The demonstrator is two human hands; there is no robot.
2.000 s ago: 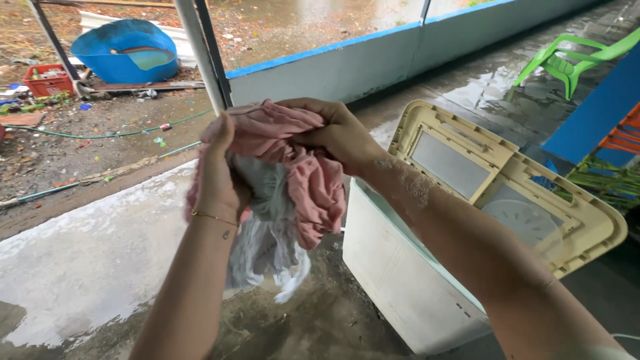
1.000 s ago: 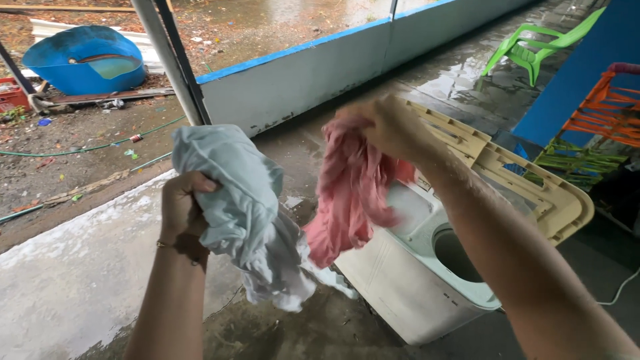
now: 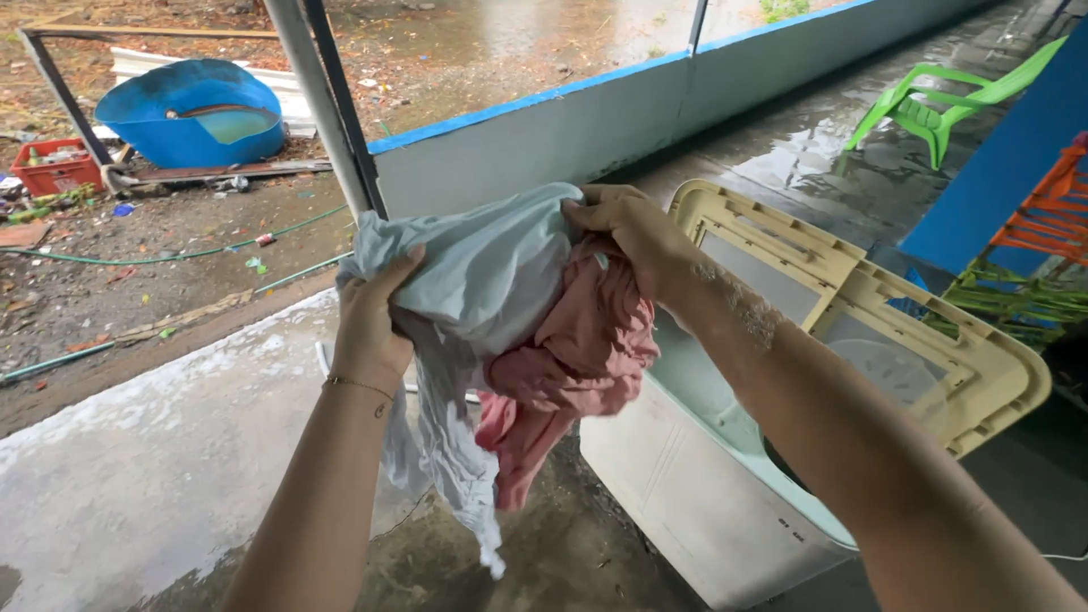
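My left hand (image 3: 374, 319) grips the left edge of a pale blue-white cloth (image 3: 484, 263), which is wrinkled and looks damp. At its upper right corner, my right hand (image 3: 625, 225) holds this cloth together with a pink cloth (image 3: 586, 340). The pink one hangs bunched below my right hand, partly behind the pale cloth. Both hang in the air left of a white washing machine (image 3: 680, 476), whose cream lid (image 3: 850, 280) stands raised. Suds cling to my right forearm, which hides part of the machine's tub opening.
A grey post (image 3: 319, 102) and a low wall with a blue top (image 3: 544, 153) stand ahead. Beyond lie a blue plastic tub (image 3: 187, 127), a red crate (image 3: 58, 174) and a green hose (image 3: 170, 255). A green plastic chair (image 3: 926, 110) stands on wet floor at the upper right.
The pale and pink cloths, held apart one second ago, are together again between my hands. My right hand has come to the pale cloth's upper corner with the pink cloth still in it.
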